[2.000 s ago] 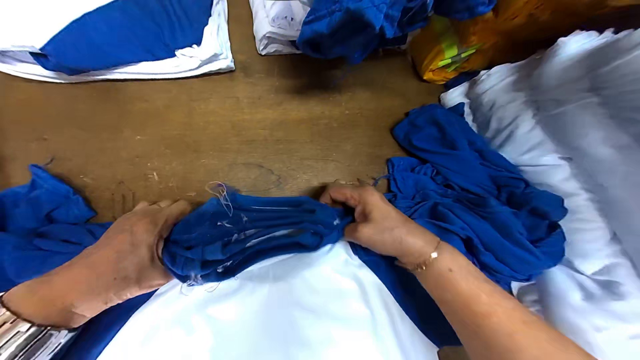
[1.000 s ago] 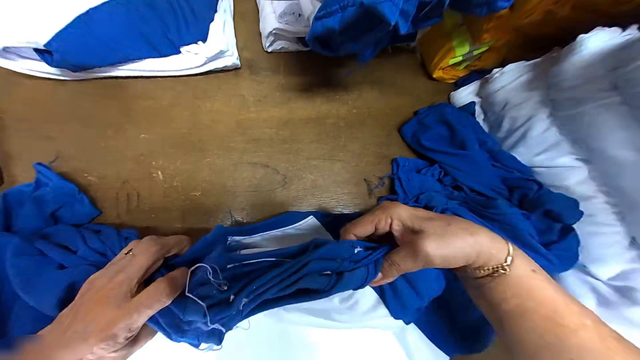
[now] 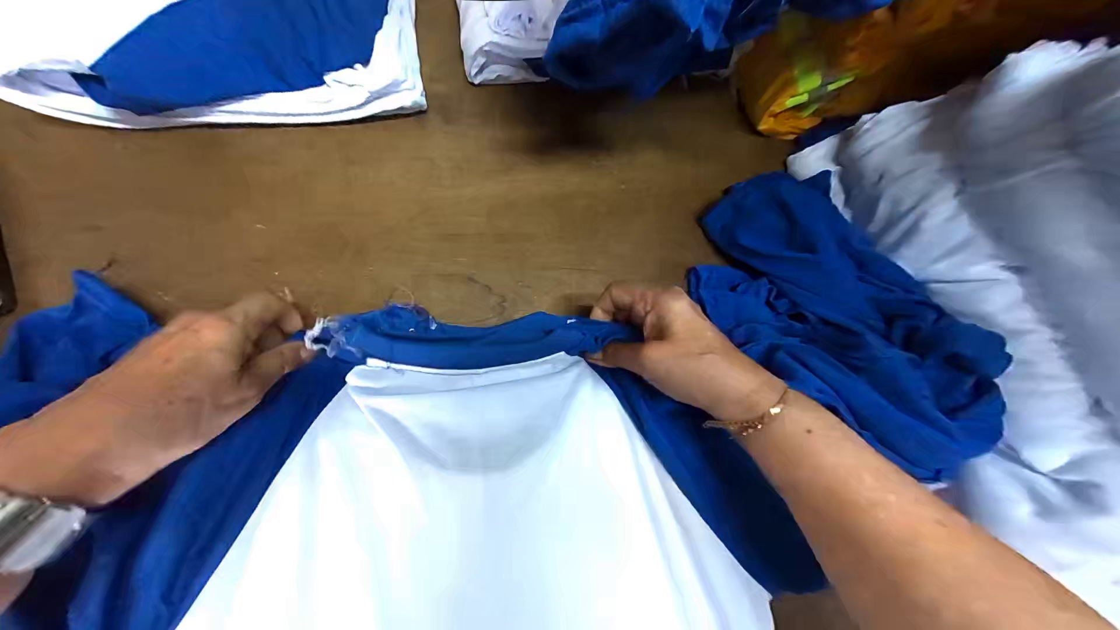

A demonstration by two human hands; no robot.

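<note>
A white shirt body (image 3: 490, 516) with blue raglan sleeves lies along the near side of the table, its blue neckband (image 3: 472, 343) stretched between my hands. My left hand (image 3: 219, 367) is at the band's left end, fingers bent beside a tuft of loose white and blue threads (image 3: 328, 337); whether it pinches the fabric is hard to tell. At the right end, my right hand (image 3: 674, 346) pinches the band between thumb and fingers. The shirt's lower part runs out of view.
Crumpled blue fabric (image 3: 857, 324) lies right of my right hand, against a large heap of pale fabric (image 3: 1032, 262). Across the wooden table (image 3: 525, 201) are a folded blue and white garment (image 3: 236, 52), more blue cloth (image 3: 647, 39) and an orange bag (image 3: 779, 96). Blue fabric (image 3: 79, 337) bunches at left.
The bunched blue neckband from the earlier frames is now drawn out straighter, and more of the white body shows flat below it. My hands have moved apart since two seconds ago.
</note>
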